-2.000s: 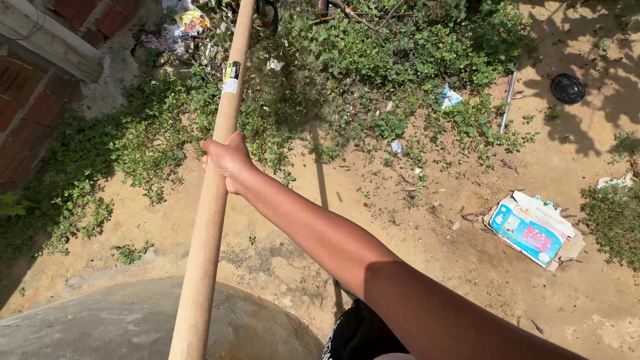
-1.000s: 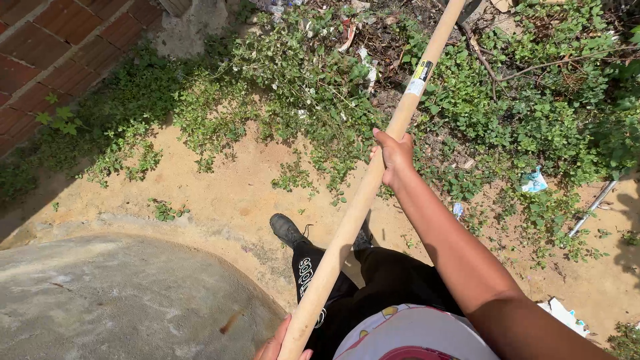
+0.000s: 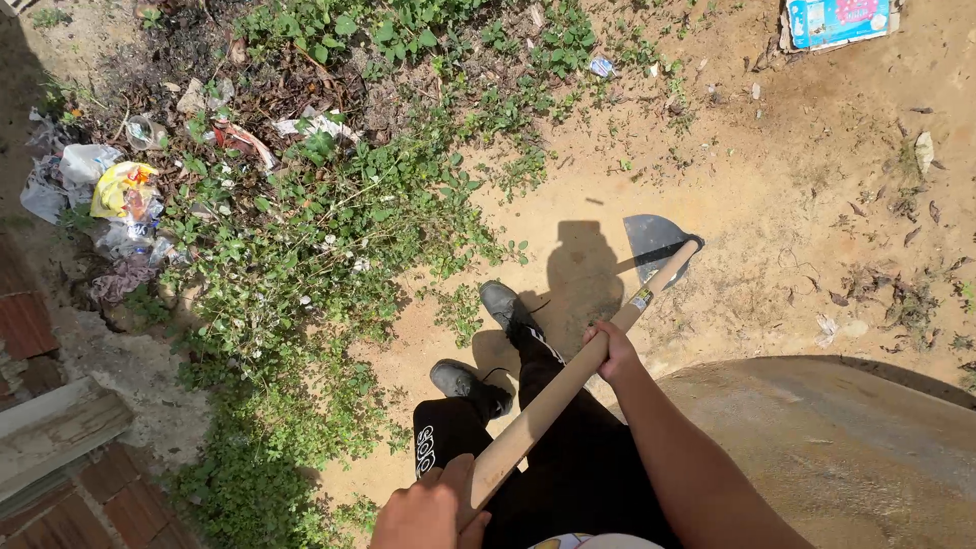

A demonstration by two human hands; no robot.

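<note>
A hoe with a thick wooden handle (image 3: 535, 418) runs diagonally in front of my body. My left hand (image 3: 431, 507) is closed around the handle's near end, at the bottom of the view. Farther along, my right hand (image 3: 610, 352) grips it below a sticker that bears writing. The dark metal hoe blade (image 3: 648, 235) is at the far end, over bare sandy soil to the right of my shoes; whether it touches the soil is unclear. Green weeds (image 3: 328, 252) grow to the left of the shoes.
My black shoes (image 3: 457, 379) stand on sandy ground beside the weeds. Plastic litter (image 3: 88, 164) lies at the left, near a brick wall (image 3: 114, 476). A curved concrete surface (image 3: 785, 435) is at the lower right, and a flattened cardboard box (image 3: 839, 23) lies at the top right.
The view has turned a lot. My left hand, out of view two seconds ago, now shows on the handle's near end. The hoe blade has come fully into view, over bare soil.
</note>
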